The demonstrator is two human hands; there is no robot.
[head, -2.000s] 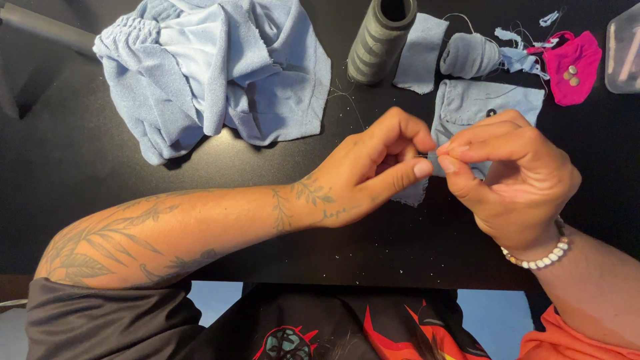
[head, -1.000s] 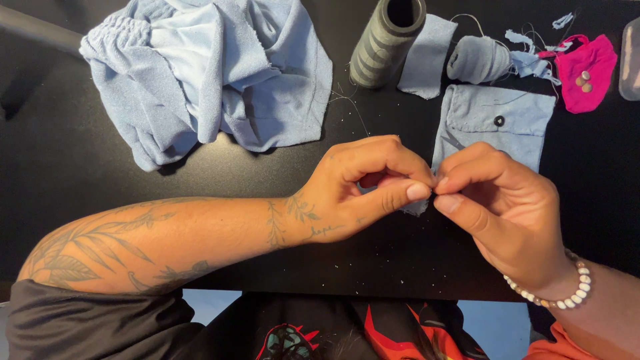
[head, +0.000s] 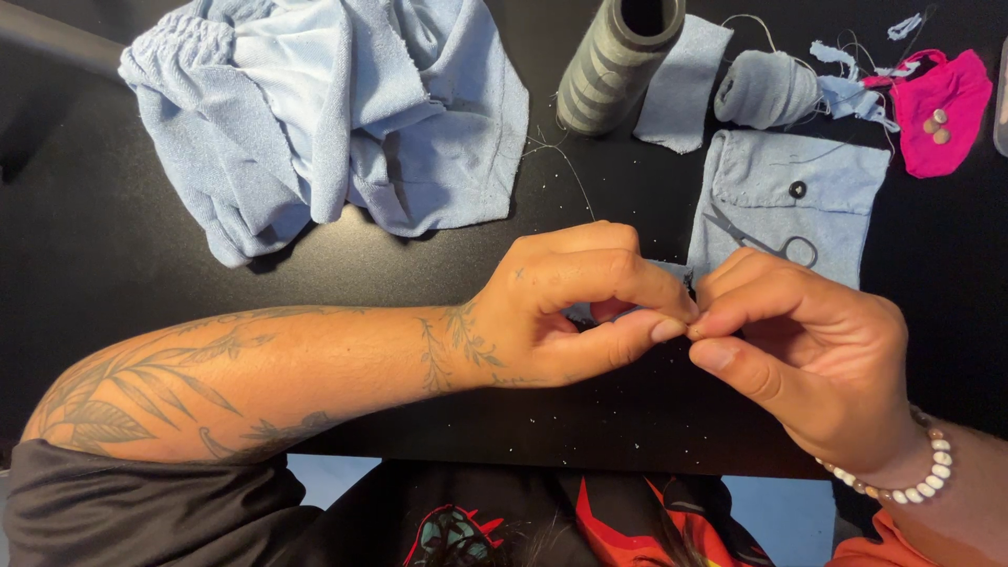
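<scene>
My left hand [head: 591, 307] pinches thumb to forefinger, meeting the fingertips of my right hand [head: 795, 339], which wears a beaded bracelet. Whatever is between the fingertips is too small to make out. A scrap of blue fabric [head: 664, 268] shows partly behind my left fingers. Just beyond my right hand, small scissors [head: 744, 236] lie on a light blue fabric pouch with a black button [head: 797, 189]. A loose thread [head: 579, 173] runs over the table toward my left hand.
Gathered light blue cloth [head: 331, 118] covers the back left of the black table [head: 197, 283]. A thread cone [head: 614, 67], a fabric strip [head: 683, 83], a rolled fabric bundle [head: 768, 88] and a pink cloth piece [head: 941, 118] with several small round pieces lie along the back right.
My hands have stayed together at the fingertips. My right hand has moved off the pouch's flap, toward me, and more of the pouch and the scissors now show.
</scene>
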